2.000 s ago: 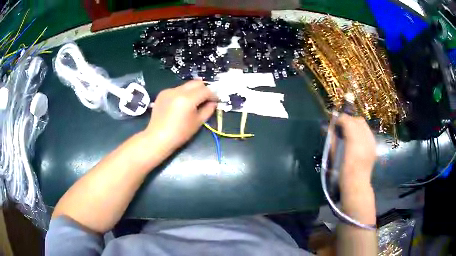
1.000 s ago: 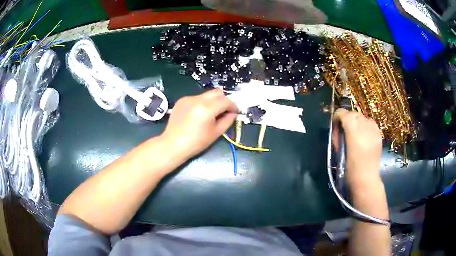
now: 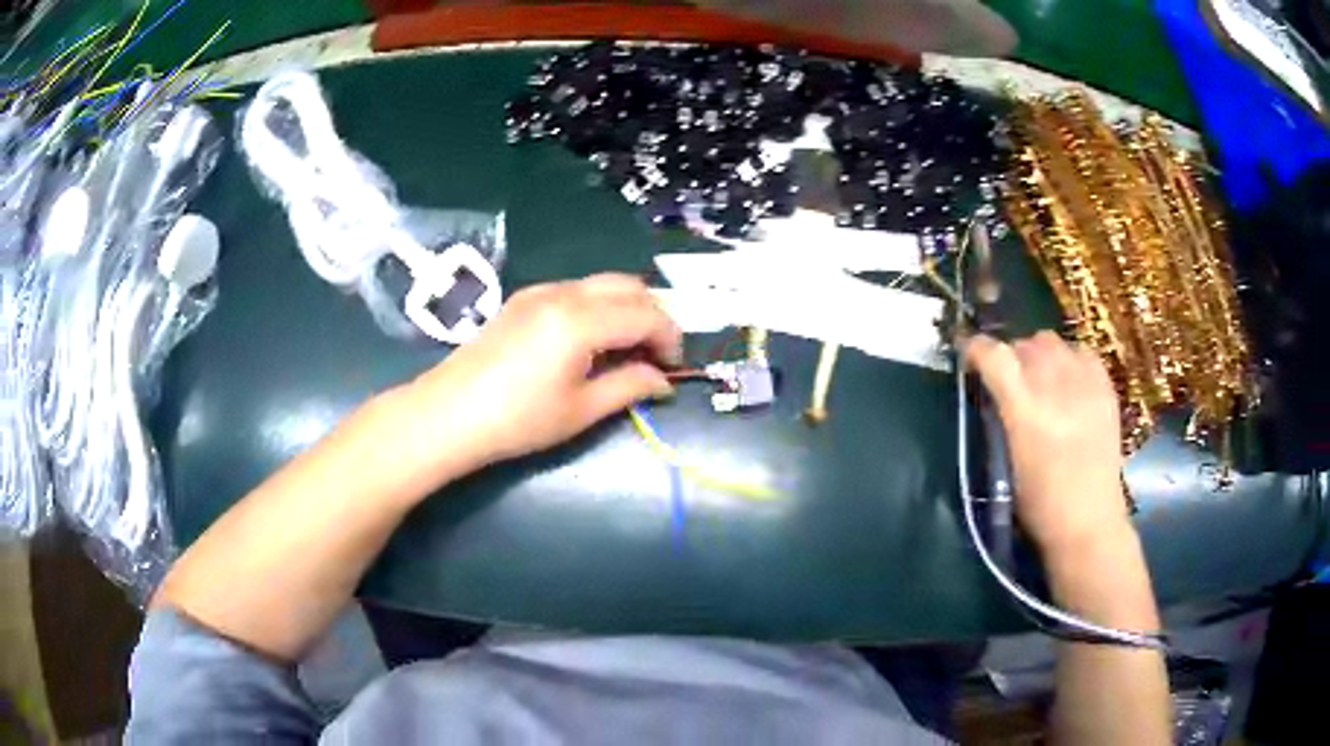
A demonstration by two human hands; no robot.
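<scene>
My left hand point(image 3: 562, 364) pinches the wire end of the white power cord point(image 3: 343, 233); a brown or reddish wire runs from the fingertips to a small switch point(image 3: 744, 386) held just below the white tape strips point(image 3: 817, 292). Blue point(image 3: 678, 510) and yellow-green wires hang below the fingers, blurred. My right hand point(image 3: 1043, 415) holds a black pen-like soldering iron point(image 3: 996, 488) with a grey-white lead, right of the tape. A thin brass strip seems to be at its tip; the exact contact is unclear. Two brass-coloured pegs point(image 3: 824, 382) stick out below the tape.
A heap of black switches point(image 3: 759, 124) lies behind the tape. Brass strips point(image 3: 1138, 248) are piled at right. Bagged white cords point(image 3: 110, 335) lie at far left. A red-orange bar point(image 3: 642, 32) runs behind the heap, and something bright blue point(image 3: 1254, 117) stands at far right.
The view has shifted, so things on the bench appear further right. The switch has come off the tape, towards me, with my left hand. The iron has moved from the brass pile to the tape's right end.
</scene>
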